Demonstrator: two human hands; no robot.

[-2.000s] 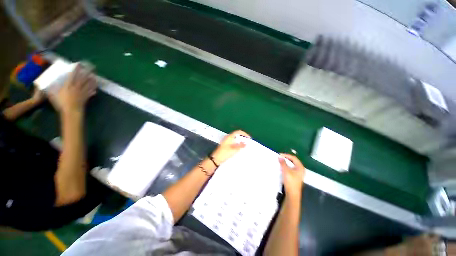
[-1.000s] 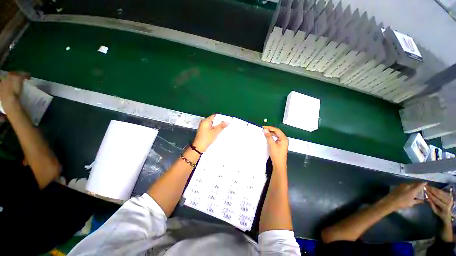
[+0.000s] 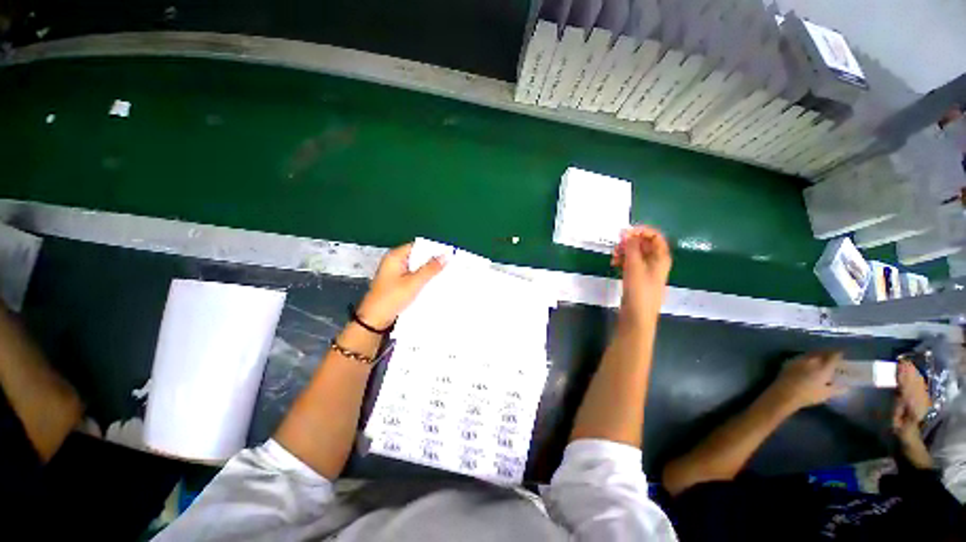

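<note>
A white label sheet (image 3: 461,371) with rows of small black printed labels on its lower part lies in front of me, its upper part blank. My left hand (image 3: 400,284) holds its upper left corner. My right hand (image 3: 643,257) is off the sheet, over the belt edge, fingers bent together at the lower right corner of a small white product box (image 3: 593,206). Whether a sticker label is at the fingertips I cannot tell. The box lies on the green conveyor belt (image 3: 403,180).
A white stack of sheets (image 3: 212,365) lies left. A pale metal rail (image 3: 731,302) edges the belt. A row of grey-white boxes (image 3: 636,79) stands behind it. A neighbour's hands (image 3: 810,378) hold a box at right; another neighbour's arm (image 3: 37,386) is at left.
My right hand has left the sheet's upper right corner and reached right to the box. The box and belt scraps have shifted left in view. The right neighbour's hands have moved apart.
</note>
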